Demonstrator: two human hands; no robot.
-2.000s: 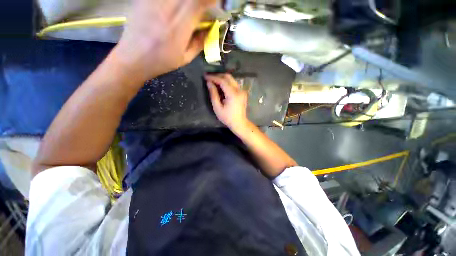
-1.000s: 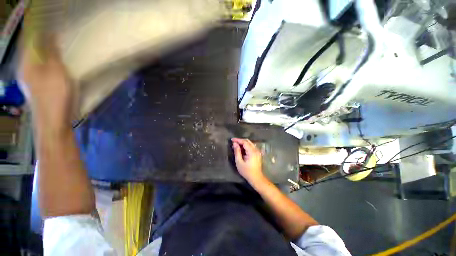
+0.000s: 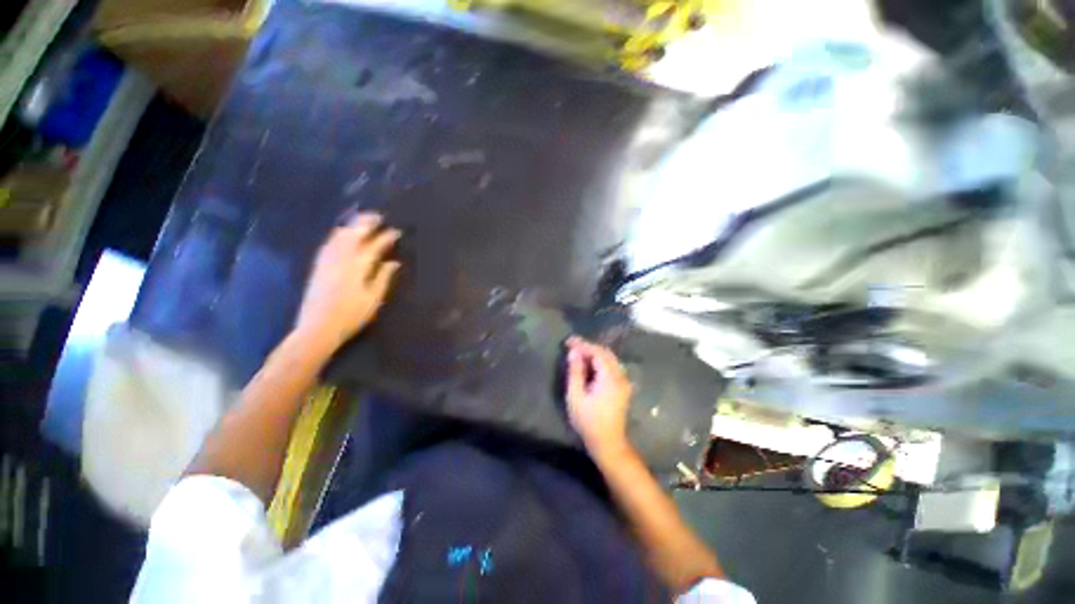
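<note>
My left hand (image 3: pixel 351 277) is over the left-middle of the black table (image 3: pixel 472 153), fingers apart, with nothing seen in it. My right hand (image 3: pixel 599 389) rests near the table's front edge, thumb and fingertips close together; whether it pinches something small cannot be told. The pale sewing machine (image 3: pixel 825 224) stands right of both hands, blurred; its needle area cannot be made out. A stack of panels with yellow edges (image 3: pixel 304 466) shows low beside my lap, partly behind my left forearm.
A pale rounded sheet (image 3: pixel 153 425) lies left of my left forearm. Yellow-edged material (image 3: pixel 660 35) is beyond the table's far edge. A round spool (image 3: pixel 851 466) and thin cables are at the lower right. Shelving with a blue item (image 3: pixel 85 100) stands at the far left.
My left hand has let go of the large beige panel and come back over the table. The panel has left the upper left. The view has turned and tilted. My right hand keeps its pose.
</note>
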